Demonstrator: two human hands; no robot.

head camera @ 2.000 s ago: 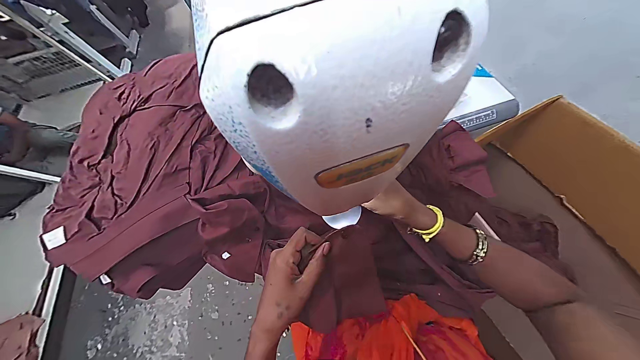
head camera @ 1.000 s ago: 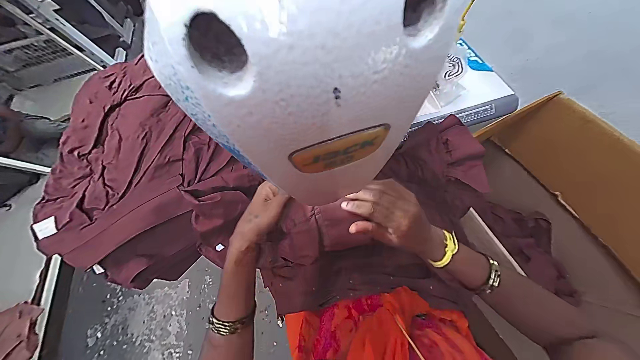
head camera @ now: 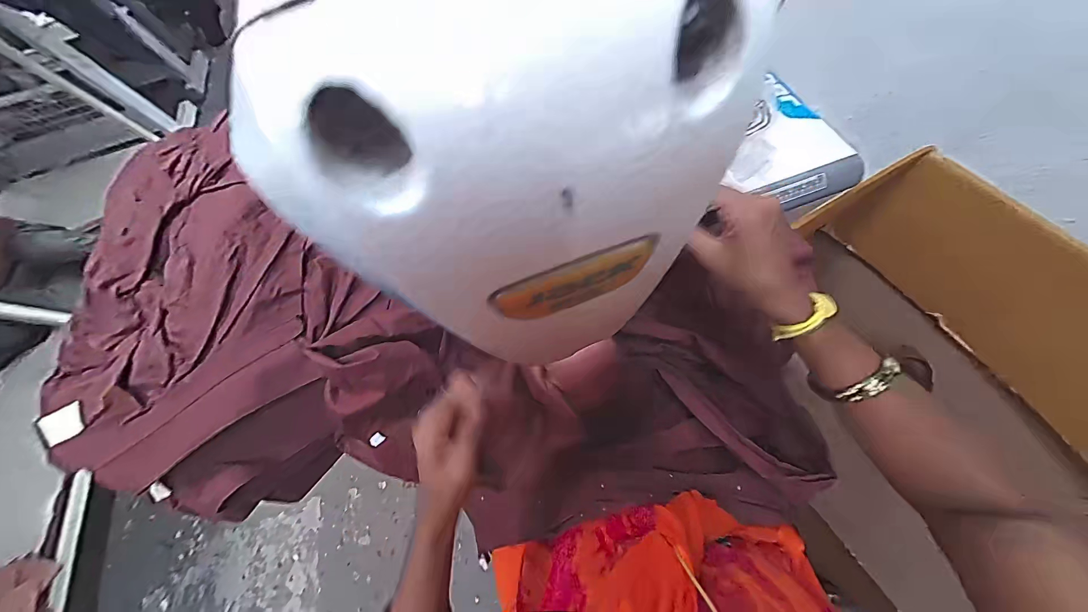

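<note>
The white head of a Jack sewing machine fills the upper middle and hides whatever lies beneath it. Maroon fabric is heaped to its left and spreads below it towards me. My left hand, blurred, is closed on the maroon fabric just below and left of the machine head. My right hand is raised at the right side of the head, with its fingers partly hidden behind it; whether it holds fabric cannot be told. A yellow bangle and a metal bracelet are on the right wrist.
At the right stands an open cardboard box. Behind the machine head lies a white and blue box-like unit. Metal racks are at the upper left. Orange and pink cloth covers my lap below the worn table surface.
My right hand has moved up and right from the fabric below the machine head to its right side. My left hand has shifted down, away from the head's lower edge.
</note>
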